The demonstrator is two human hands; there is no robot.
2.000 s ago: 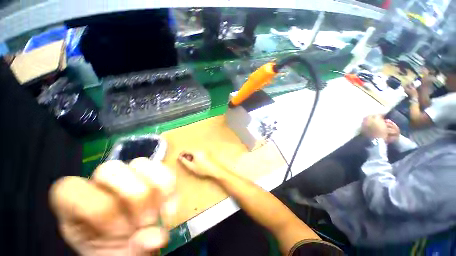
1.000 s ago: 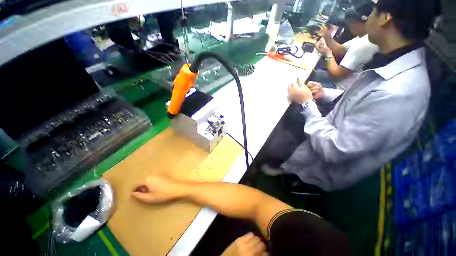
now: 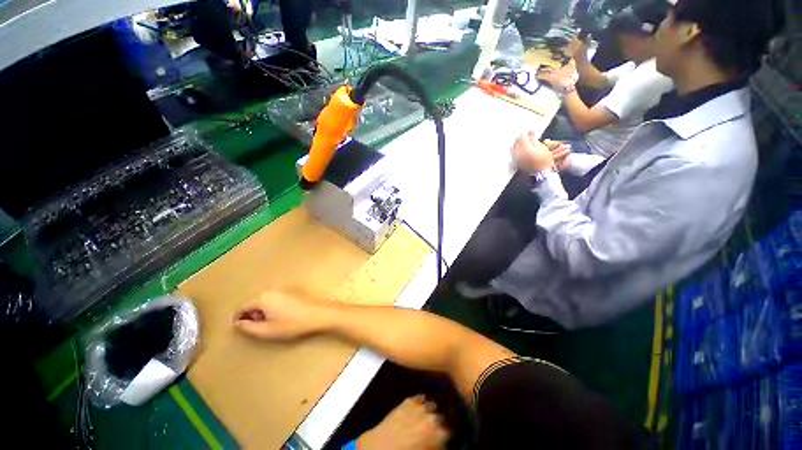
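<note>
My right hand (image 3: 280, 316) rests on the tan board (image 3: 237, 360), fingers curled round a small dark part (image 3: 253, 315) that shows at the fingertips. My left hand (image 3: 411, 427) is low at the bottom edge, below the board's front edge, partly cut off; its fingers look bent and I cannot tell if it holds anything. A blue band (image 3: 351, 445) shows at its wrist. An open clear bag (image 3: 186, 338) with dark small parts and a white label lies left of my right hand. The orange screwdriver (image 3: 331, 132) hangs tilted, its dark tip beside the feeder.
The pale screw feeder (image 3: 350, 215) stands at the board's back right, with a black hose (image 3: 441, 185) curving beside it. A ridged clear tray (image 3: 145, 220) lies behind the board. A seated person in a pale jacket (image 3: 633, 220) is at the right, with another beyond. Blue stacked items (image 3: 743, 334) are far right.
The view has swung right and down since the first frame. My left hand has gone from large in front of the camera to the bottom edge. My right hand stays curled on the board.
</note>
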